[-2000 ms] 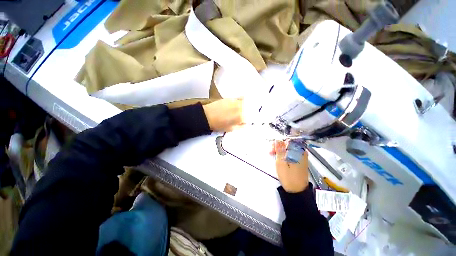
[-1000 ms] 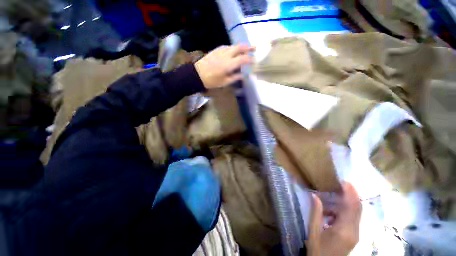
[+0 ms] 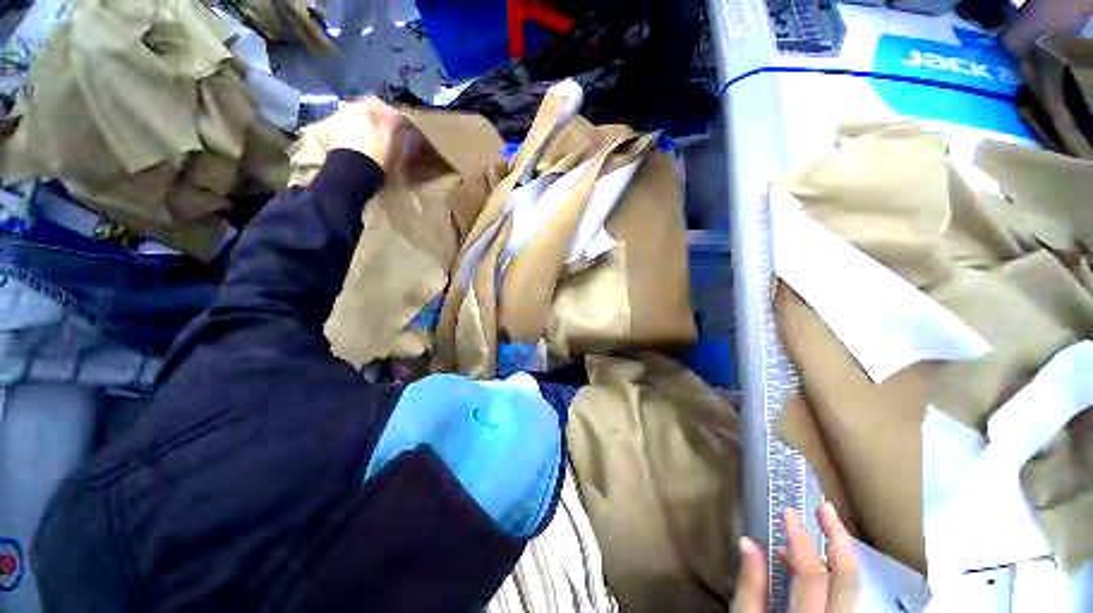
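Observation:
My left hand (image 3: pixel 369 129) is at the upper left edge of khaki garment panels (image 3: pixel 402 258). It touches the cloth; its fingers are unclear, so I cannot tell whether it grips. Beside them stands a cut-piece bundle (image 3: pixel 659 258) of folded tan and white pieces, left of the table. My right hand (image 3: pixel 801 572) is cut off by the bottom edge; its fingers are apart over the table's scale edge and hold nothing visible. Khaki panels (image 3: pixel 863 419) and white facings (image 3: pixel 881 299) lie on the sewing table near it.
The table's grey measuring scale (image 3: pixel 773 347) runs down the right. A JACK machine part (image 3: pixel 947 66) is at the upper right. A khaki cloth heap (image 3: pixel 132 108) is at the far left. Khaki cloth (image 3: pixel 653 467) lies over my lap, beside a light blue item (image 3: pixel 491 437).
The view has swung left and down. My left hand has moved from the table's edge to the khaki pieces beside the bundle. My right hand now shows only its fingers at the bottom.

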